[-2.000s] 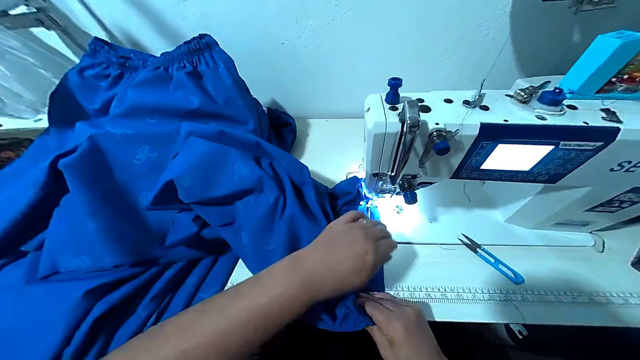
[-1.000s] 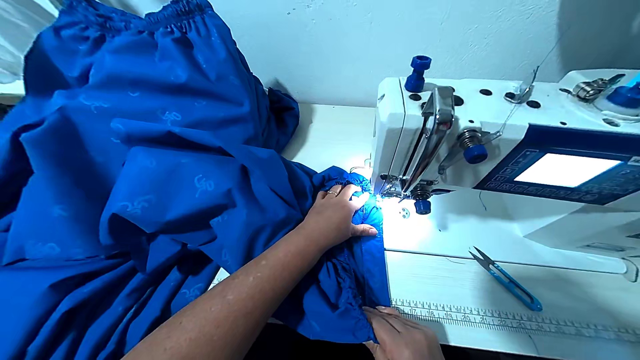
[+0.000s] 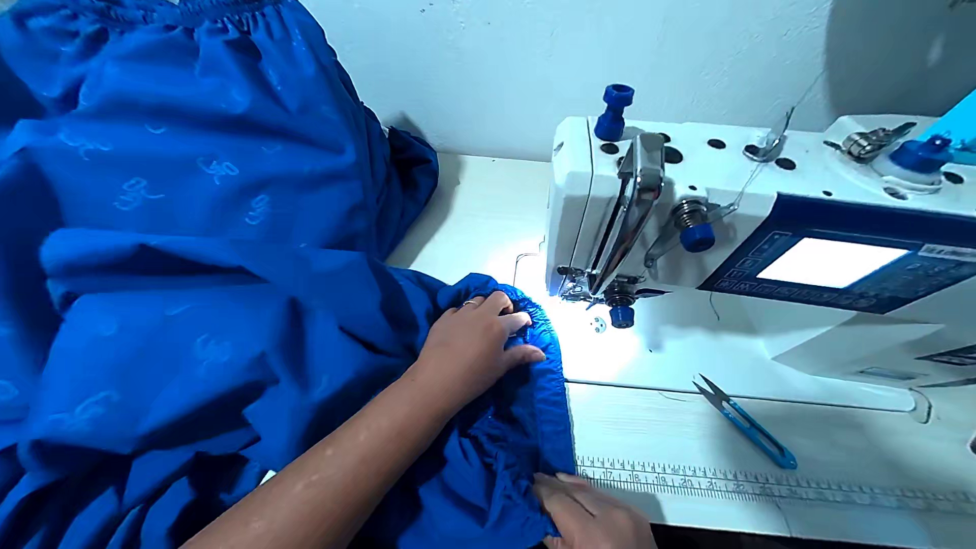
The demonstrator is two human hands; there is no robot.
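Observation:
A blue patterned garment (image 3: 206,320) with a gathered waistband lies over the left side of the table. Its gathered hem runs beside the needle area of a white sewing machine (image 3: 572,198). My left hand (image 3: 480,335), a ring on one finger, grips the hem just left of the presser foot, thumb and fingers pinching the cloth. Lower down, near the table's front edge, my right hand (image 3: 595,515) holds the hem's near end; its fingertips are partly hidden by cloth. The needle area is washed out by the machine's lamp.
Blue-handled thread snips (image 3: 747,423) lie on the table right of the hem. A measuring scale (image 3: 709,482) runs along the front edge. The machine's arm with a lit display (image 3: 831,261) spans the right side. A pale wall (image 3: 488,69) stands behind.
My left hand has moved from the hem's middle up to its far part near the presser foot, and now pinches the cloth. My right hand stays at the near end. The view has moved closer.

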